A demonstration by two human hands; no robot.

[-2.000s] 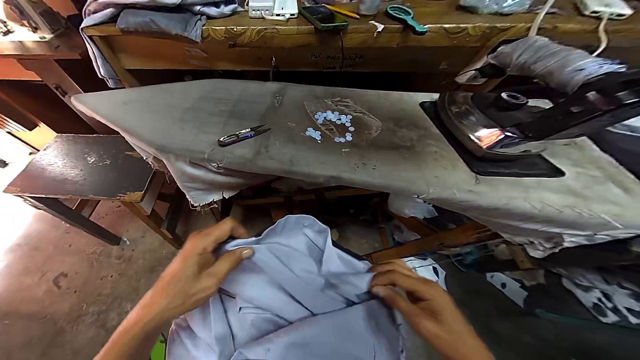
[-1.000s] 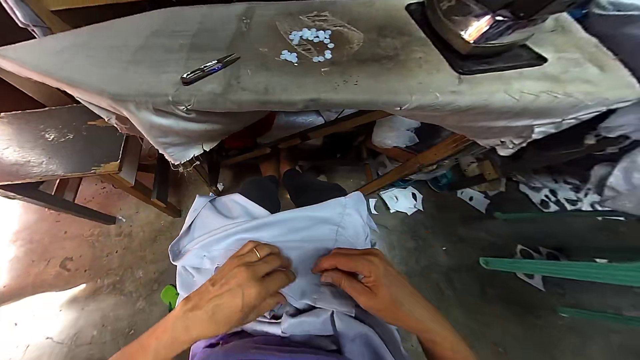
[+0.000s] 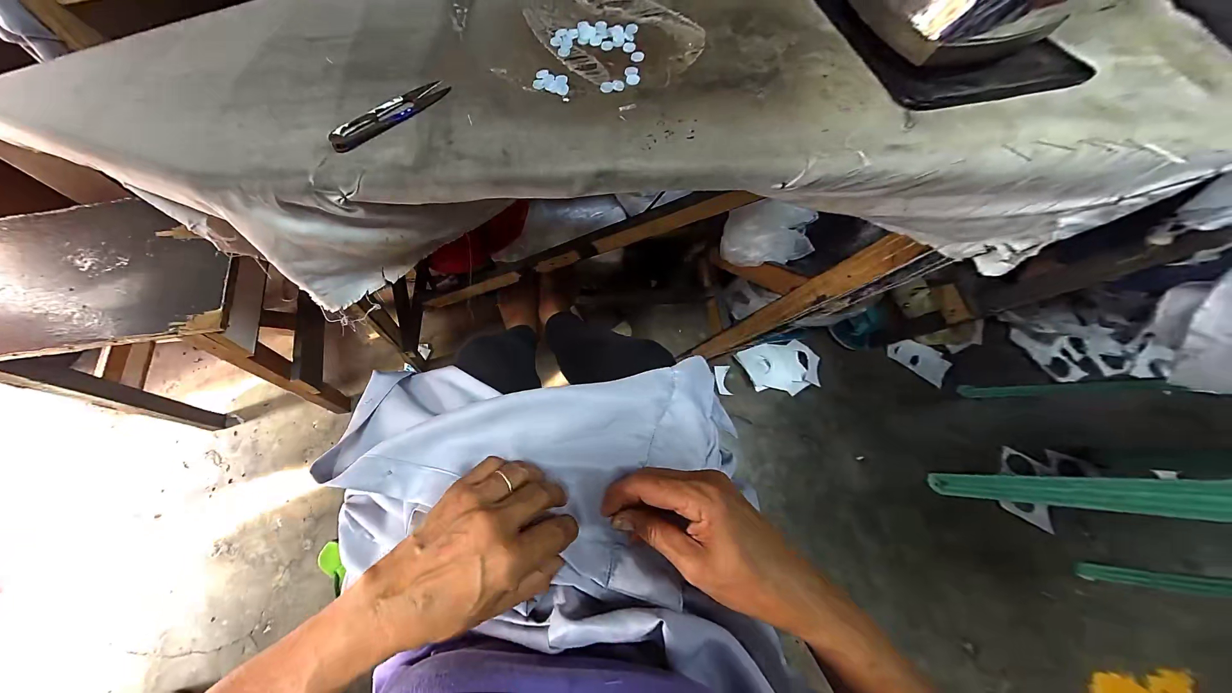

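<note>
A light blue-grey garment (image 3: 558, 423) lies spread over my lap, its seams and folds facing up. My left hand (image 3: 486, 539), with a ring on one finger, rests on the cloth with curled fingers pinching it. Just right of it, my right hand (image 3: 698, 534) has thumb and forefinger close together at the fabric; whether cloth is between them is hard to tell. Beyond, on the cloth-covered ironing table, lie thread snips (image 3: 388, 116) and a scatter of small pale-blue discs (image 3: 602, 37). The base of an iron (image 3: 953, 29) stands on a dark rest pad (image 3: 1020, 82).
A worn wooden bench (image 3: 106, 274) stands to the left. The ironing table's edge (image 3: 616, 173) runs across in front of my knees, with wooden braces (image 3: 818, 294) below. Fabric scraps (image 3: 780, 366) litter the floor at right, near green bars (image 3: 1078, 496).
Both hands have come closer together over the garment, which was held up by its sides two seconds ago and now lies on my lap. The view has tilted down.
</note>
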